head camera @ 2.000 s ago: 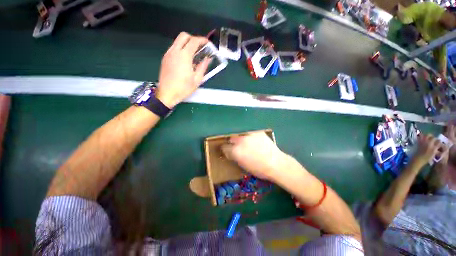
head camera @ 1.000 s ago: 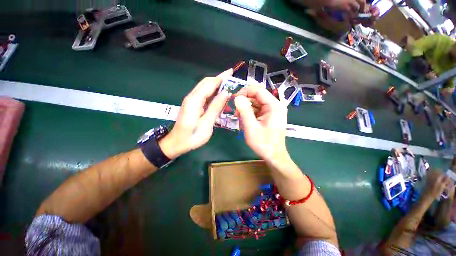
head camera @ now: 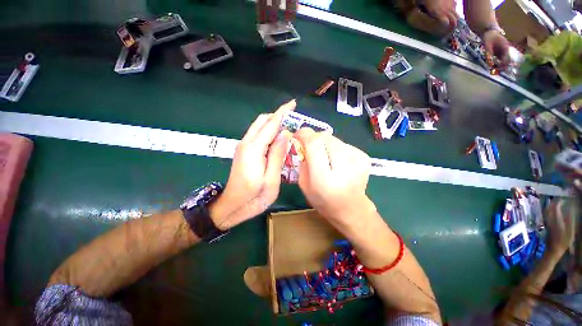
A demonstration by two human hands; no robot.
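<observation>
My left hand [head camera: 258,162] holds a white device housing [head camera: 309,122] with a bit of circuit board showing, over the near white rail. My right hand [head camera: 335,169] is closed against the same housing, its fingertips on the housing's inner side. Reddish parts show between the hands; the fingers hide most of the housing, and I cannot tell whether a battery is in it. Below my right hand, an open cardboard box [head camera: 271,255] holds several blue battery cells [head camera: 300,288] with red leads.
Several housings [head camera: 350,97] lie on the dark green belt [head camera: 210,89] beyond the white rail [head camera: 115,130]. A pink-red tray [head camera: 13,191] stands at the far left. A pile of units with blue cells [head camera: 514,239] lies right, beside another person's arm [head camera: 542,267]. Hands [head camera: 501,51] show across the belt.
My right hand has come from the battery box up to the housing in my left hand. The hands have since drawn closer around it. More housings show on the belt at the left and far side.
</observation>
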